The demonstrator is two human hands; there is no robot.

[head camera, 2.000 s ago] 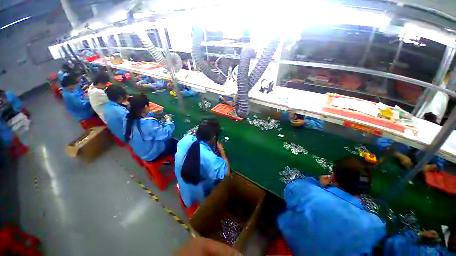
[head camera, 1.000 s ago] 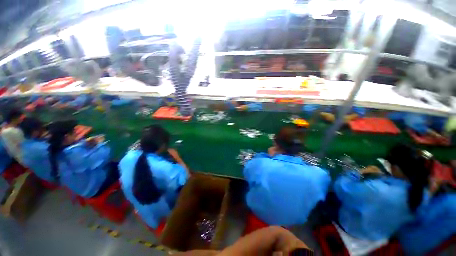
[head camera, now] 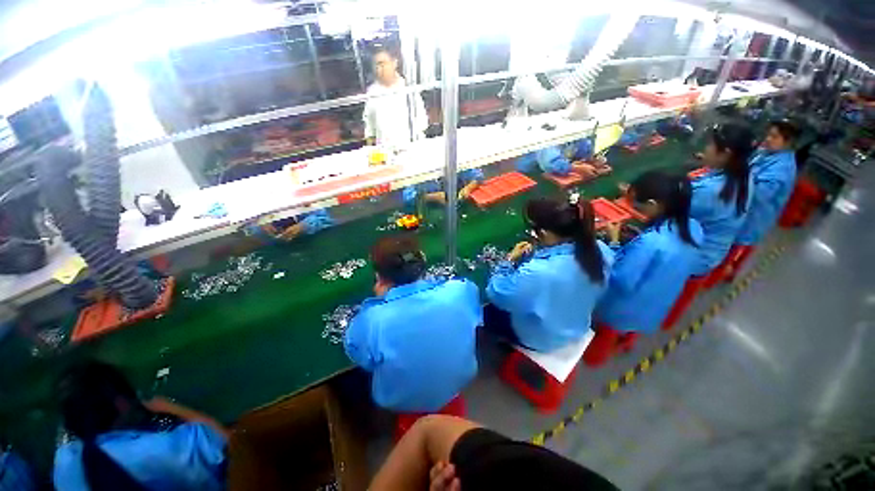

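Observation:
My bare bent arm with a black sleeve shows at the bottom edge. A few fingertips, apparently of my left hand [head camera: 443,476], rest against that arm; the rest of the hand is cut off or hidden. My right hand is not visible. Nearest in front, an open cardboard carton [head camera: 278,439] stands beside the green bench [head camera: 230,340], its inside dark. Loose heaps of small silvery parts [head camera: 225,276] lie on the bench. Red-orange trays [head camera: 504,188] lie among them. A yellow-orange object [head camera: 410,222] sits behind a seated worker's head.
Workers in blue smocks [head camera: 422,331] sit on red stools [head camera: 537,379] along the bench; others' arms reach in opposite. A person in white [head camera: 393,110] stands behind the shelf. A grey ribbed hose [head camera: 101,201] hangs left. Yellow-black tape [head camera: 662,353] crosses the grey floor.
The view has swung right along the line. The carton and yellow-orange object have shifted left in view, more workers show on the right, and the standing person in white has appeared.

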